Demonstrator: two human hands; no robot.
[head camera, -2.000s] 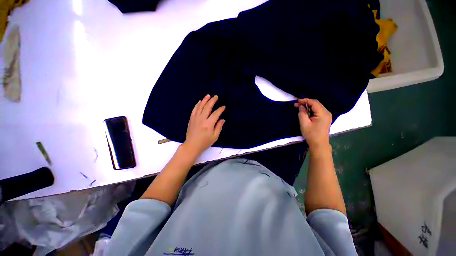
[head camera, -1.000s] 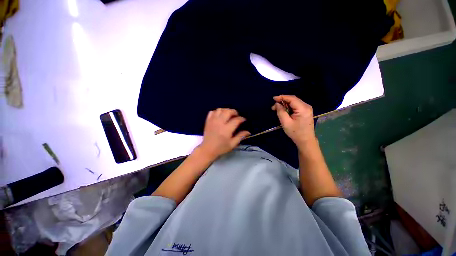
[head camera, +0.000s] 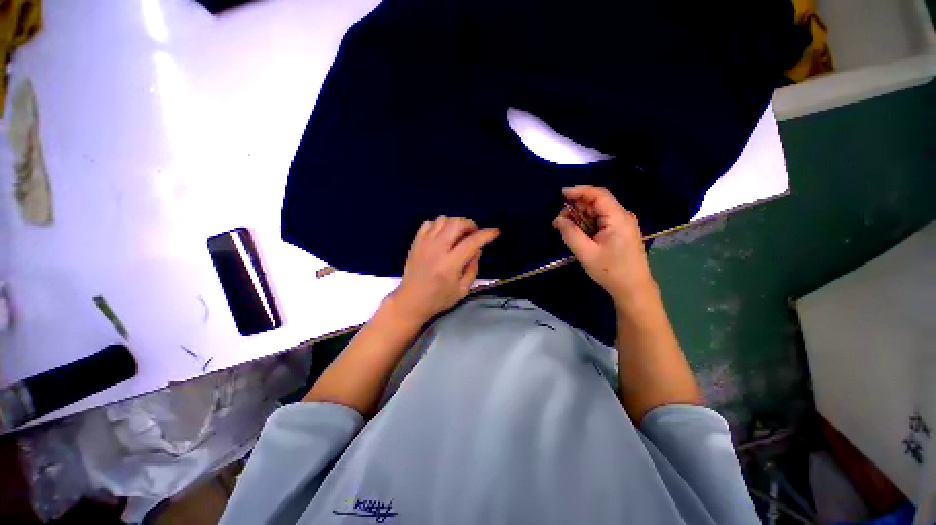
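A near-black navy garment (head camera: 441, 133) lies spread on the white table, its near part at the table's front edge. A gap in it shows the white tabletop. My left hand (head camera: 443, 265) rests on the garment's near edge, fingers bent and thumb side toward the right; whether it pinches cloth cannot be told. My right hand (head camera: 608, 242) is over the garment near the table edge, to the right of my left hand. It holds a tiny metal tool (head camera: 581, 217), perhaps thread snips, between thumb and fingers.
A smartphone (head camera: 243, 281) lies left of the garment. Farther left are a black bottle (head camera: 77, 381), a green stick (head camera: 111, 318) and a beige strip (head camera: 31, 154). A white tub (head camera: 862, 90) with mustard cloth (head camera: 813, 46) stands at upper right. White plastic bags (head camera: 154, 441) are below the table.
The garment has shifted nearer the table's front edge. My right hand has left the edge of the gap and moved left and nearer me. My left hand has moved right to the garment's near edge.
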